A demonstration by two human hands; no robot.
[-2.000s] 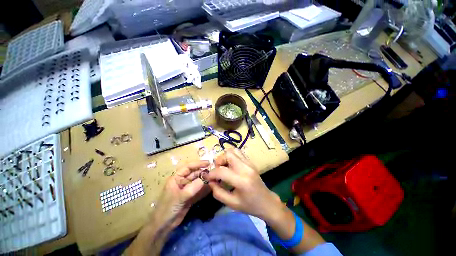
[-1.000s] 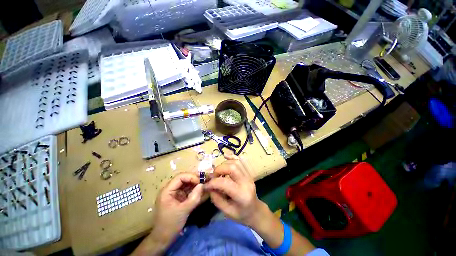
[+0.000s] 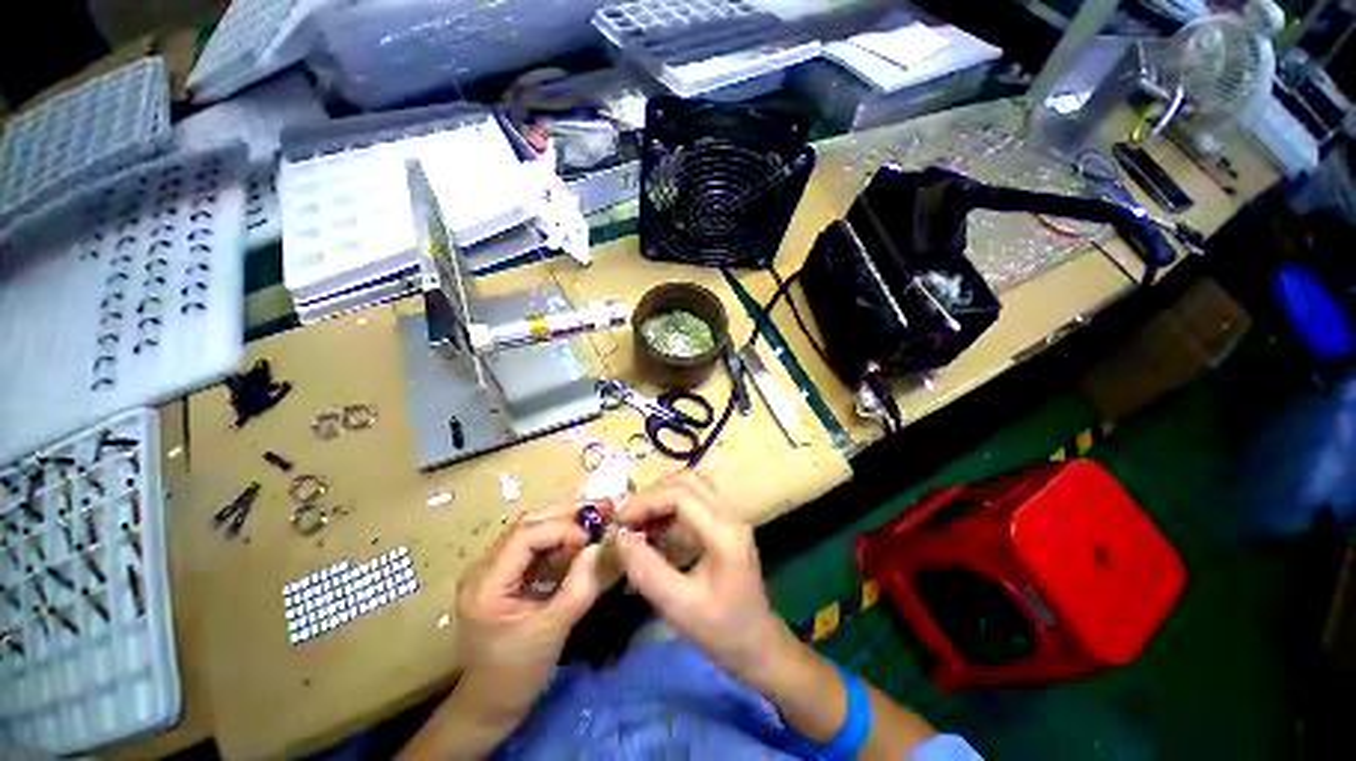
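A small dark part with a purple glint [image 3: 592,523] is pinched between the fingertips of my two hands, above the bench's front edge. My left hand [image 3: 524,595] holds it with thumb and forefinger. My right hand [image 3: 702,568], with a blue band on the wrist, has its fingertips closed at the part's right side; what they pinch is too small to tell. Thin metal rings [image 3: 308,503] lie loose on the bench to the left. A grid of white square pads [image 3: 351,593] lies at the front left.
Left are a lower tray [image 3: 161,654] of slim parts and an upper tray [image 3: 208,253]. Ahead stand a metal stand [image 3: 513,424] with a tube, round tub [image 3: 680,333], scissors [image 3: 678,424], black fan [image 3: 726,186] and soldering station [image 3: 901,283]. A red stool [image 3: 1101,572] is right.
The dark part has turned between my fingertips and now shows a purple glint. My hands stay close together at nearly the same place. The view has shifted slightly.
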